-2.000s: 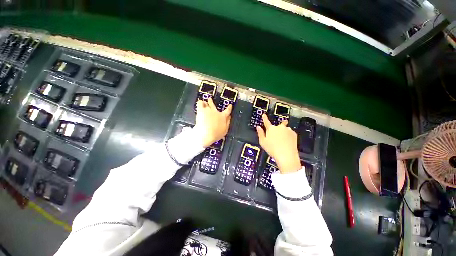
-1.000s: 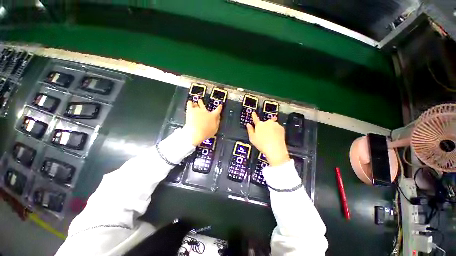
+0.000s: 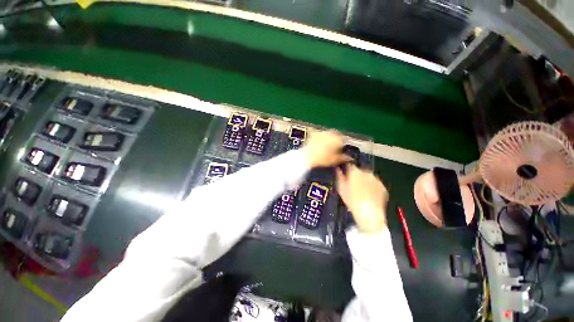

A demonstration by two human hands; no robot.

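A clear plastic tray (image 3: 327, 243) of black keypad phones lies in front of me. Several phones are face up with yellow-edged screens, such as the upper left phone (image 3: 235, 133) and a lower right phone (image 3: 311, 206); some screens show a pale mark. My left hand (image 3: 325, 149) reaches across the tray to its upper right part, over the phones there. My right hand (image 3: 364, 196) is just below it at the tray's right end, fingertips close to the left hand's. A dark phone (image 3: 351, 151) shows partly behind the fingers. The fingers are blurred, and whether they grip anything is hidden.
Another tray (image 3: 146, 119) of dark phones lies left, with more phones beyond it. A red pen (image 3: 407, 238), small black block (image 3: 456, 265), smartphone (image 3: 450, 197) on a pink fan (image 3: 526, 170) base and a power strip (image 3: 497, 277) with cables are right. A green belt (image 3: 252, 82) runs behind.
Both hands have left the upper phones they were touching and moved right, now close together at the tray's right end. The left forearm now crosses the tray. The whole view has shifted.
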